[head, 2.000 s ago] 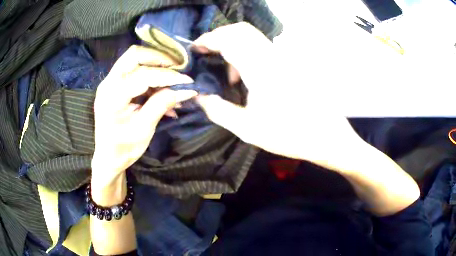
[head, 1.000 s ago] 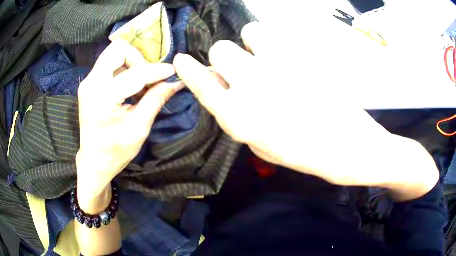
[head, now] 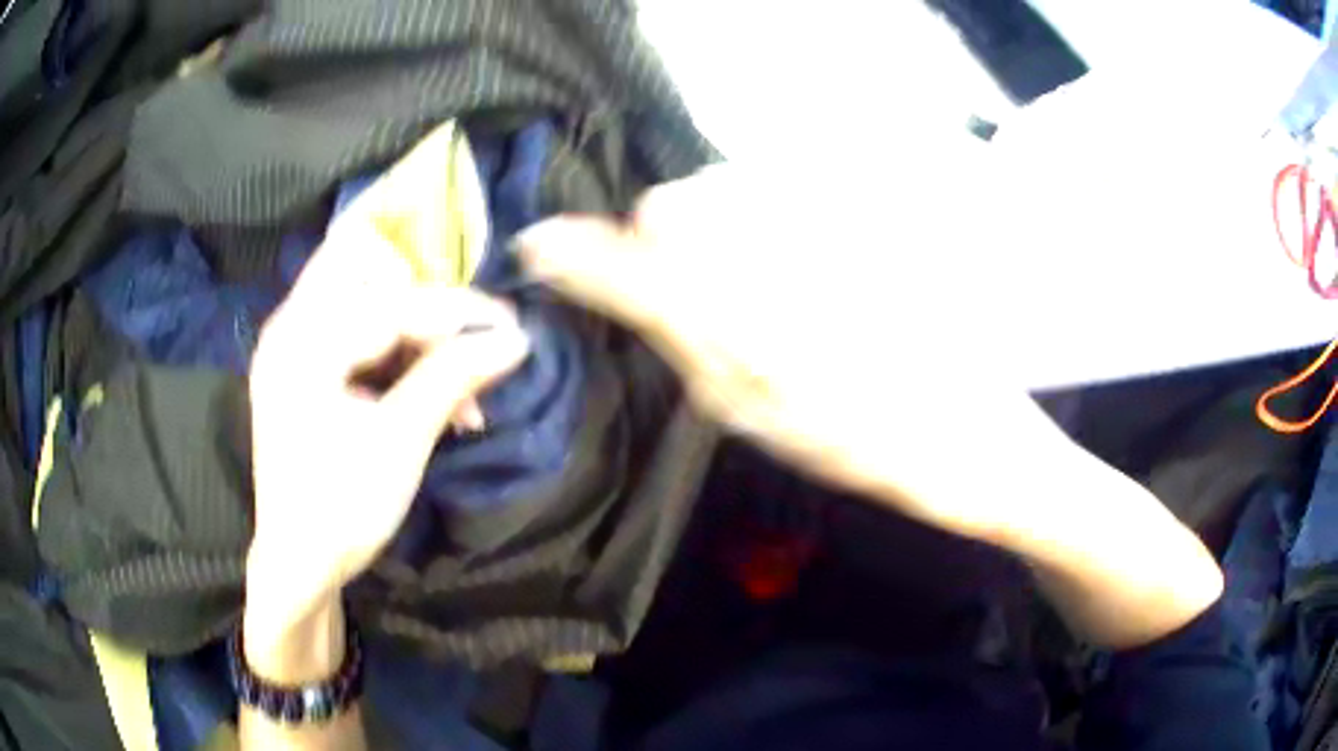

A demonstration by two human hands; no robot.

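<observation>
The striped dark garment lies heaped at the left and centre, with blue denim fabric bunched in its middle. A pale yellow piece stands up in a point above my left hand. My left hand pinches the blue fabric between thumb and fingers. My right hand is just right of it, blurred and overexposed. Its fingertips are close to the blue fabric; whether they grip it cannot be told.
A white table is at the right, with a black phone-like rectangle at the top. Red loops and an orange cord are at the far right. A red object shows below against dark clothing.
The view has shifted, so the cloth sits lower in the picture. The yellow piece is narrower and more upright. My right fingertips have parted slightly from my left. The snips are no longer clearly visible.
</observation>
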